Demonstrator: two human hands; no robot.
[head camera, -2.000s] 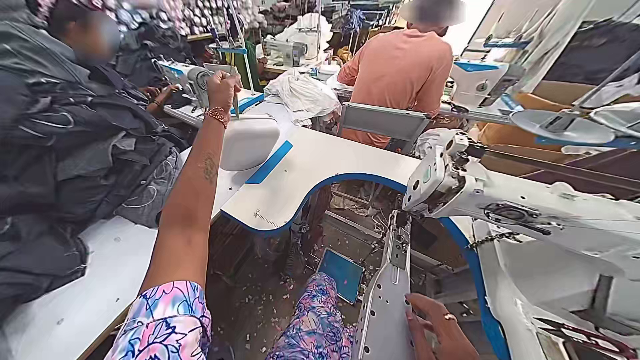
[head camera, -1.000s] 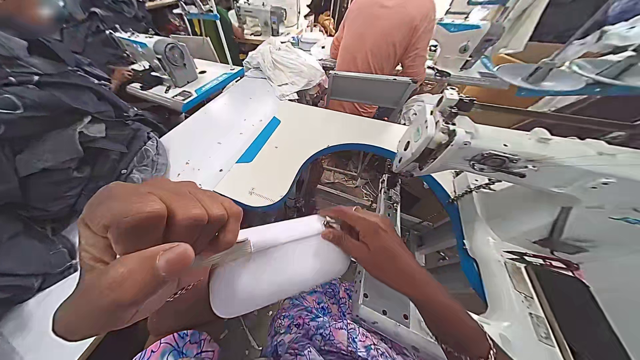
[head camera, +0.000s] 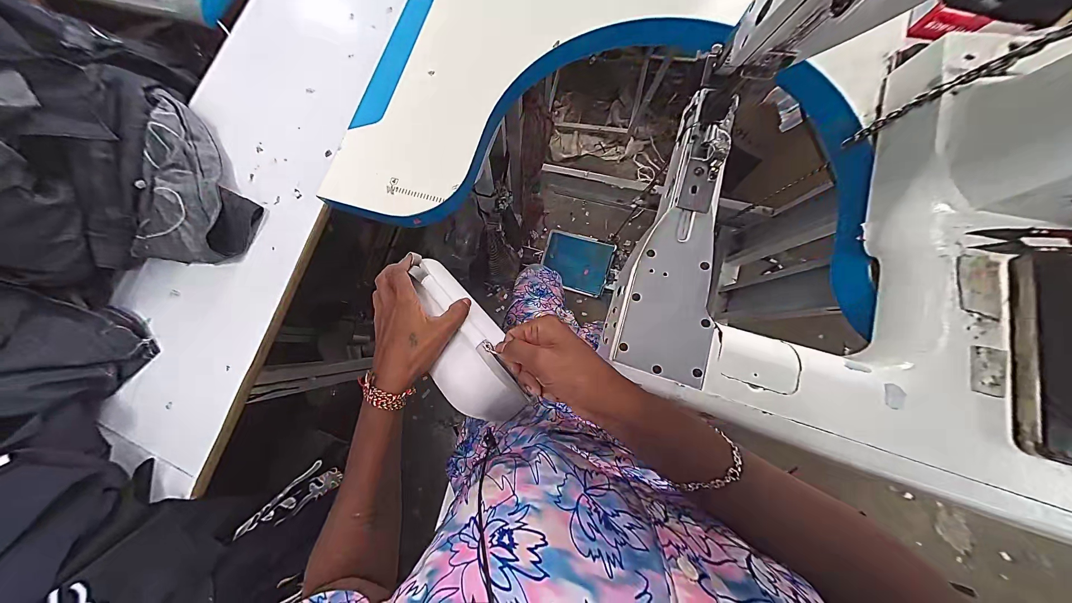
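A white rounded case (head camera: 469, 368) rests tilted above my lap, its kind not certain. My left hand (head camera: 412, 322) grips its upper left end, thumb across the top face. At the case's right edge, the fingers of my right hand (head camera: 544, 360) pinch a small metal piece (head camera: 487, 346), perhaps a zip pull or clasp. Right of my hands extends the grey metal arm of a sewing machine (head camera: 666, 293), its head partly cut off at the top.
Dark garments (head camera: 75, 167) are heaped on the white table (head camera: 251, 159) at the left. A blue-edged cream tabletop (head camera: 477, 75) curves around the machine arm. Small cutters (head camera: 1017, 241) lie on the machine bed (head camera: 913, 335) at the right. A blue plate (head camera: 579, 262) is near the floor.
Two seconds ago my left hand was raised over the left table beside the white case; now it holds the case above my lap. My right hand has left the machine arm for the case. The view has tipped down.
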